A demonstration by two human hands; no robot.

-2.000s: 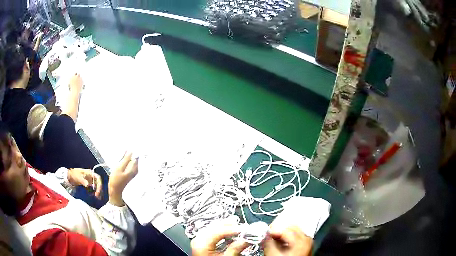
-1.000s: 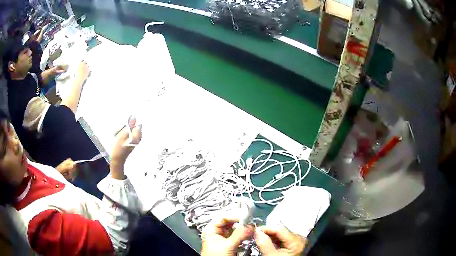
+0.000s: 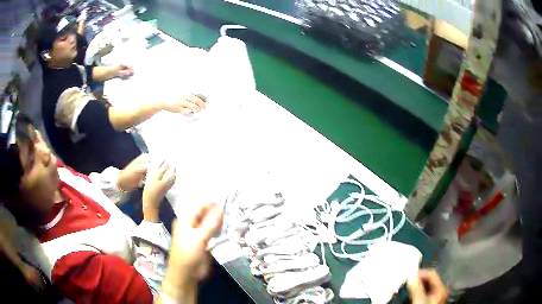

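Observation:
My left hand (image 3: pixel 193 246) is raised at the left of the cable heap, blurred, fingers partly curled and apart, with nothing visible in it. My right hand (image 3: pixel 428 287) is low at the right, cut off by the bottom edge, its fingers closed on the right edge of a white cloth (image 3: pixel 380 272). White cable bundles (image 3: pixel 291 252) lie in a row on the bench, the nearest partly cut off by the bottom edge. A loose white cable (image 3: pixel 362 222) lies in open loops on the green mat behind the cloth.
A white squeeze bottle (image 3: pixel 230 62) stands by the green belt (image 3: pixel 333 98). A stained post (image 3: pixel 454 119) rises at the right, with a lined bin (image 3: pixel 487 237) beyond. Two seated people work at the left, one arm reaching over the white bench cover. Small dark parts (image 3: pixel 350 24) lie across the belt.
My hands have parted: the left moved up and left, the right moved right to the cloth. The bundle between them is released. The view has shifted, and a neighbour's arm now reaches over the bench.

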